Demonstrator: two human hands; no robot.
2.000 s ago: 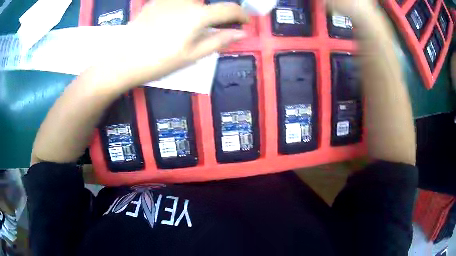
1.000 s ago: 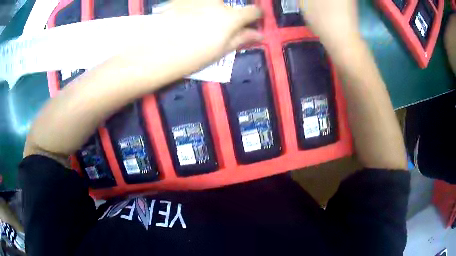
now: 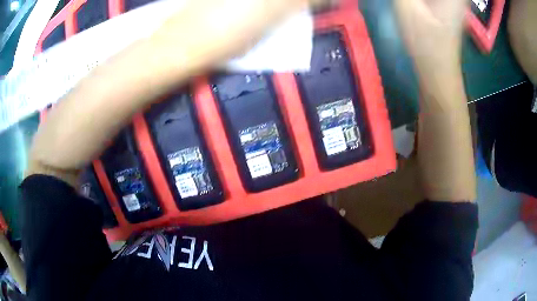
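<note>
A red tray (image 3: 385, 135) lies tilted in front of me and holds two rows of black phones, backs off. The nearest-right phone (image 3: 334, 97) shows a blue and silver board patch and a white label (image 3: 334, 140). A long white label strip (image 3: 88, 50) lies over the tray and under my left forearm, its free end near the tray's right part. My left hand (image 3: 288, 4) is blurred and cut off by the top edge; its fingers are hidden. My right hand (image 3: 433, 14) is blurred at the top edge, right of the tray; its fingers are not clear.
Another red tray (image 3: 486, 35) shows its corner at the top right on the green bench (image 3: 491, 70). Another person's arm (image 3: 524, 35) is at the right edge. A brown cardboard box (image 3: 368, 206) is below the bench edge. A white band (image 3: 29, 41) lies at the upper left.
The tray and the strip have shifted left in view and the tray is more tilted. My right hand is now off the tray, to its right. The far tray shows less.
</note>
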